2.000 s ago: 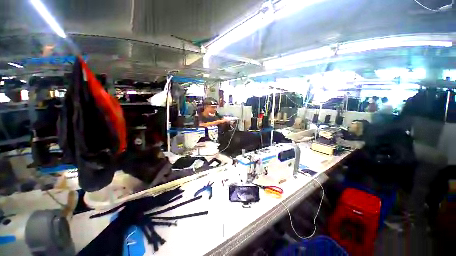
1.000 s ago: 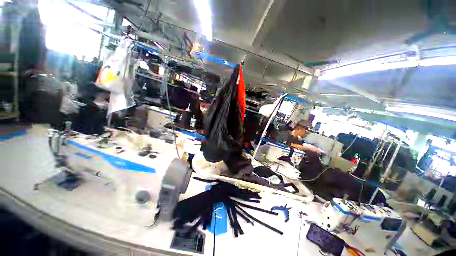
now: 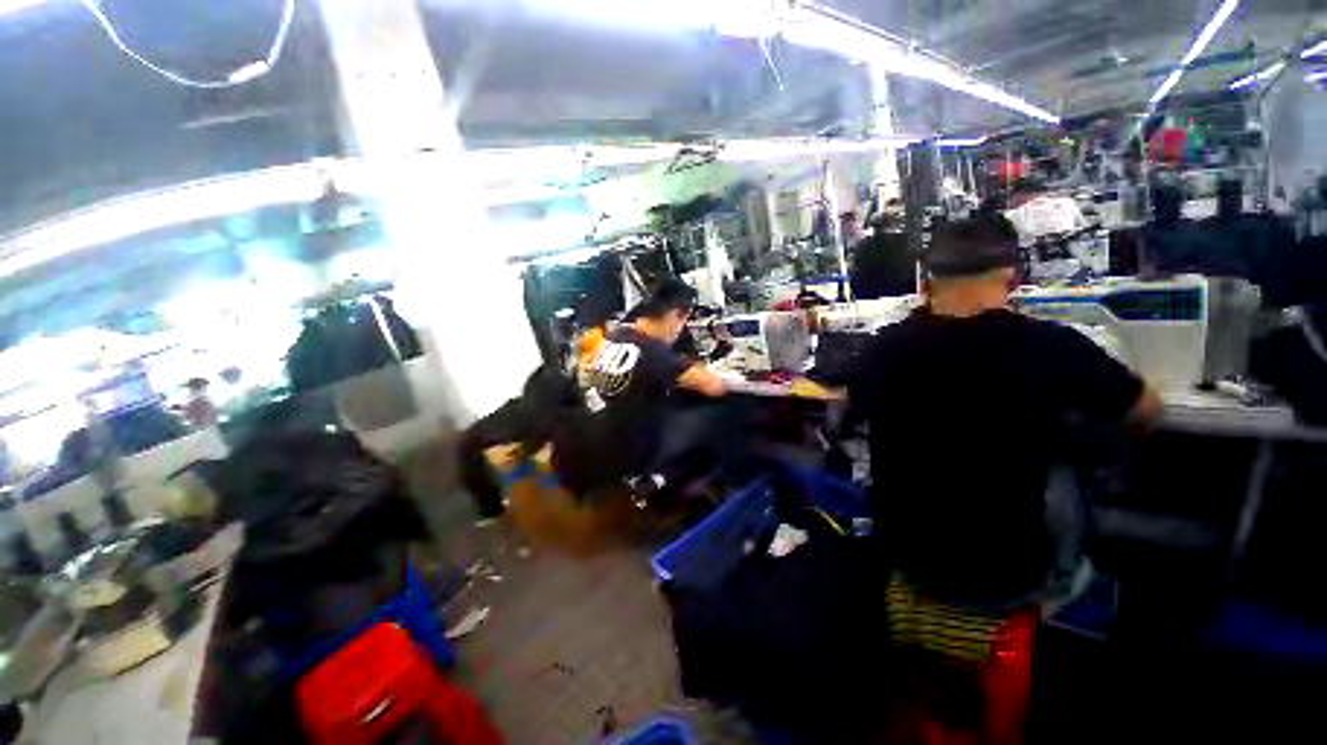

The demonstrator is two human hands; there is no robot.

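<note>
Neither of my hands is in view. Nearest in front of me is a red plastic stool (image 3: 364, 681) at the lower left, partly blurred. A blue plastic crate (image 3: 723, 527) with dark cloth in it stands on the floor near the middle. The rim of another blue crate (image 3: 655, 732) shows at the bottom edge. A white table (image 3: 182, 662) with stacked pieces on it runs along the left edge.
A person in a black shirt (image 3: 990, 422) sits with their back to me at the right, by a sewing machine (image 3: 1135, 328). Another person (image 3: 619, 400) is bent over a table further back. Dark cloth (image 3: 328, 502) is heaped behind the red stool. Grey floor (image 3: 582, 626) shows between.
The view has swung far to the right. The strips, phone, hanging bag and near sewing machines have left the picture. The red stool is now at the lower left and two seated workers show.
</note>
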